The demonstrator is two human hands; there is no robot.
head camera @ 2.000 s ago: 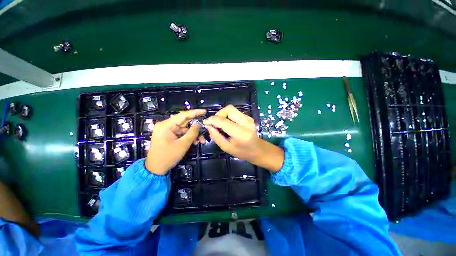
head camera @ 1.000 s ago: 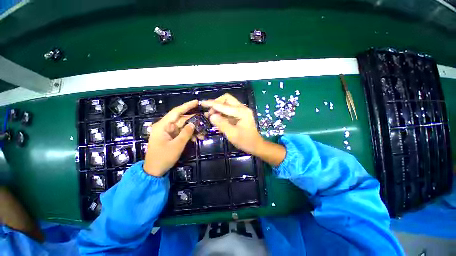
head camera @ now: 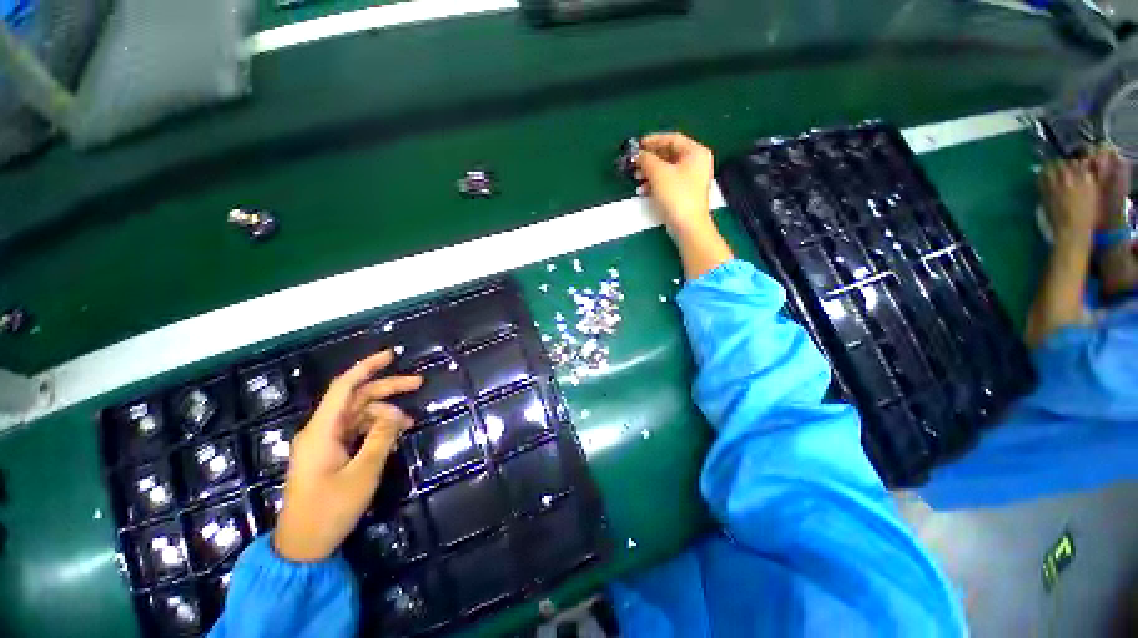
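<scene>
My right hand (head camera: 675, 175) is stretched out over the dark green conveyor belt (head camera: 362, 224), its fingertips on a small dark module (head camera: 629, 157) at the belt's near side. My left hand (head camera: 343, 455) hovers over the black blister tray (head camera: 468, 505), fingers apart, with nothing seen in it. The tray's left pockets hold modules (head camera: 215, 460); several right pockets are empty. Small silvery pieces (head camera: 589, 327) lie in a loose pile right of the tray.
More modules (head camera: 476, 183) sit spaced along the belt. A white rail (head camera: 312, 297) edges it. Stacked black trays (head camera: 874, 299) stand at right, tilted. Another person's hands (head camera: 1083, 206) and blue sleeves are at far right. A grey bubble-like sheet (head camera: 169, 69) is at upper left.
My hands have parted. My right hand has moved from above the tray out to the belt with a module. My left hand has opened over the tray. The view has turned to the right.
</scene>
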